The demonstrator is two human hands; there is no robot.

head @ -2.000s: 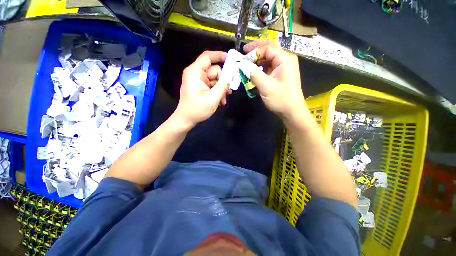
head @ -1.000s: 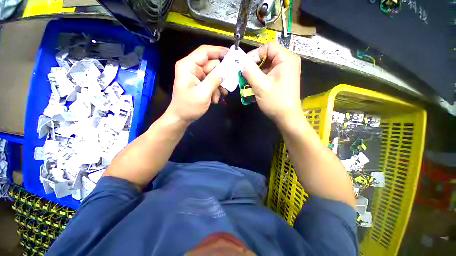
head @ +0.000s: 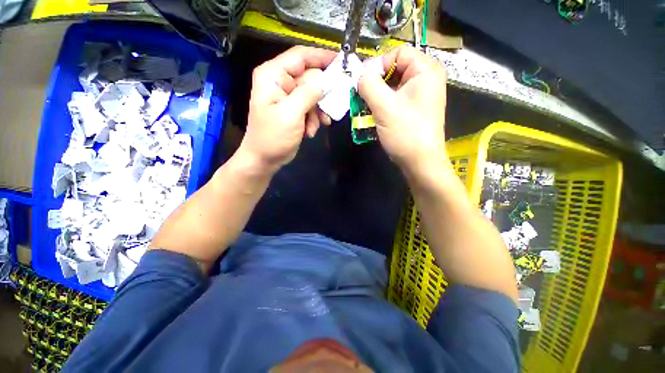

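Note:
My left hand [head: 283, 105] grips a flat white plug housing [head: 336, 95] between thumb and fingers, just below the bench edge. My right hand [head: 403, 98] pinches at the housing's right side. A small green circuit board [head: 359, 120] with a yellow component hangs under the right fingers. The dark shaft of the soldering iron [head: 353, 33] points down, and its tip is at the top of the housing. Whether the tip touches the housing cannot be told. The lead ends are hidden by the fingers.
A blue bin [head: 51, 138] of white housings is at left. A yellow basket [head: 487, 142] with white and green pieces is at right. A metal tray [head: 306, 9], a black fan [head: 211, 18] and a dark mat [head: 510, 47] are on the bench. Stacked boards [head: 55, 317] are lower left.
Both hands have moved slightly up toward the iron. The housing, narrow at first, now shows its flat face under the tip. The green board hangs more upright.

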